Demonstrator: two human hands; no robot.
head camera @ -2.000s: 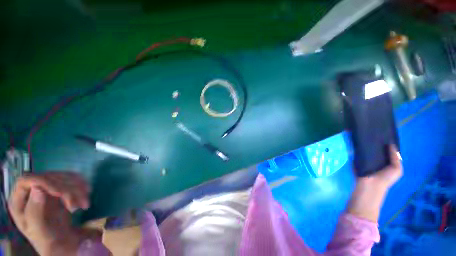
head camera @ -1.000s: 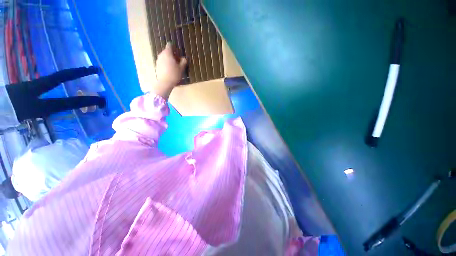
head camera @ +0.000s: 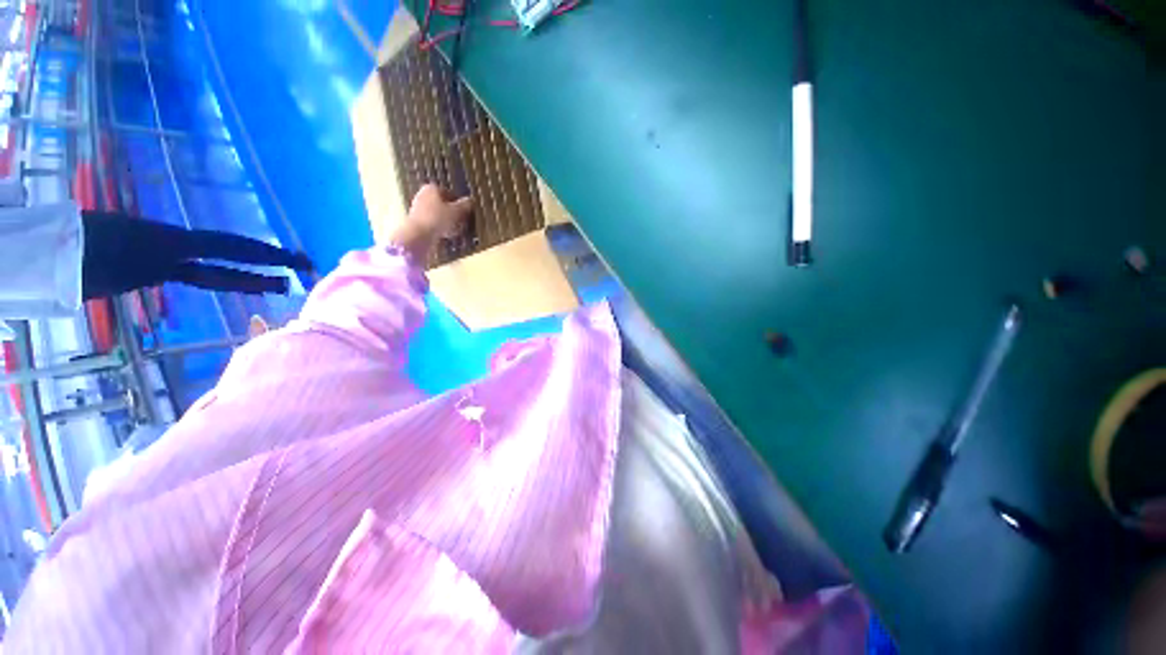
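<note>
My left hand [head camera: 435, 218] is over the brown carton with dividers [head camera: 496, 284], below the bench edge. Its fingers are bent down at the slots; their tips are small and partly hidden, so I cannot tell whether they hold anything. My pink striped left sleeve leads up to it. Of my right arm, a bit of pink sleeve shows at the bottom edge. A blurred skin-toned patch at the lower right corner may be my right hand [head camera: 1150, 618], cut off; its hold cannot be told.
On the green mat [head camera: 665, 192] lie a white marker pen [head camera: 802, 160], a clear and black pen [head camera: 940, 467], a tape ring [head camera: 1110, 441], a black cable tip [head camera: 1010, 514] and small specks. Red wires [head camera: 441, 15] hang at the top. A person in dark trousers [head camera: 166, 256] stands beyond the blue floor.
The view has shifted, bringing red wires in at the top and more of the tape ring in at the right. My left hand remains at the carton, in a slightly different pose.
</note>
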